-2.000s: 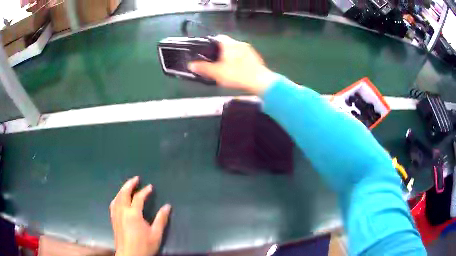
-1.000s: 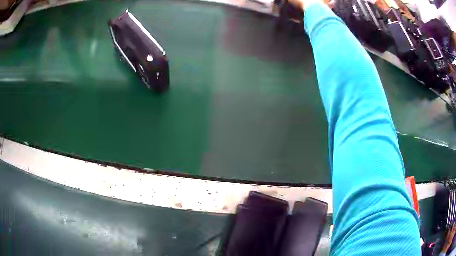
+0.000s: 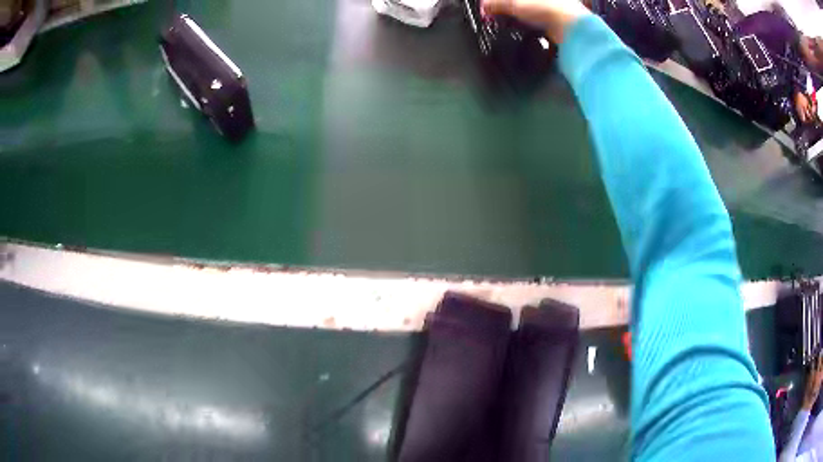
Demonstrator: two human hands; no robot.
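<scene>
My right hand [image 3: 534, 13] is at the top edge, partly cut off, on the end of a black player [image 3: 514, 56] that is blurred at the far part of the bench. The turquoise sleeve reaches across the right side. Another black player [image 3: 208, 77] with silver edges stands on the green bench at the upper left, untouched. Two flat black panels [image 3: 462, 383] lie side by side at the bottom centre, partly over the pale strip. My left hand is not in view.
The pale strip [image 3: 226, 287] crosses the green bench top [image 3: 244, 198]. Many black units [image 3: 699, 41] crowd the upper right. A white item [image 3: 408, 9] lies at the top edge. A small white part [image 3: 592, 358] is beside the panels. Another person's arm [image 3: 799, 429] shows at the lower right.
My right hand has let go of the first player and is now on another one farther right. The view has tilted up, and my left hand has left it.
</scene>
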